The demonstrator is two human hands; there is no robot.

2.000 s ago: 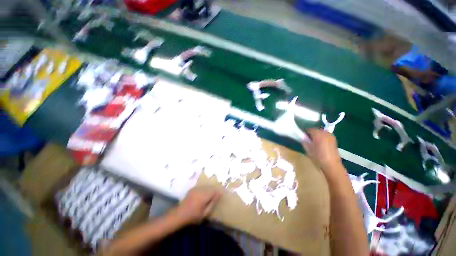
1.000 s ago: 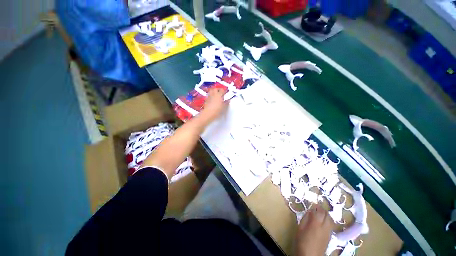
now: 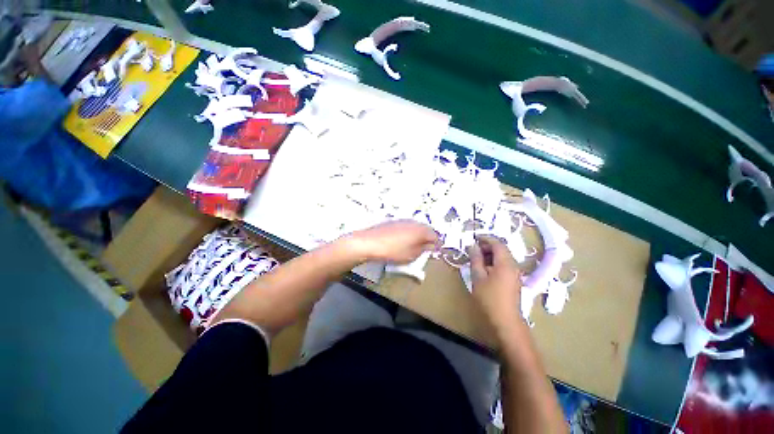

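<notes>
White finger-length curved brackets (image 3: 462,191) lie heaped across the pale work sheet (image 3: 280,182) and the cardboard pad (image 3: 594,339). My left hand (image 3: 407,242) is at the near left side of the heap, fingertips together; a white piece shows just below it. My right hand (image 3: 495,267) is close to its right, fingers bent over the near edge of the heap. The hands are apart. Whether either holds a small part is too small to tell. A larger white headband shell (image 3: 550,242) lies at the heap's right side, partly pinkish.
Partly assembled headbands (image 3: 547,85) stand spaced along the green belt (image 3: 475,63). White shells lie on the red sheet (image 3: 242,161) at left, and another (image 3: 683,305) lies by the printed sheet at right. An open carton (image 3: 140,326) with packed white parts is below left.
My left hand has moved from the red sheet to the heap, beside my right hand. My right hand remains at the heap's near side. The view has shifted right.
</notes>
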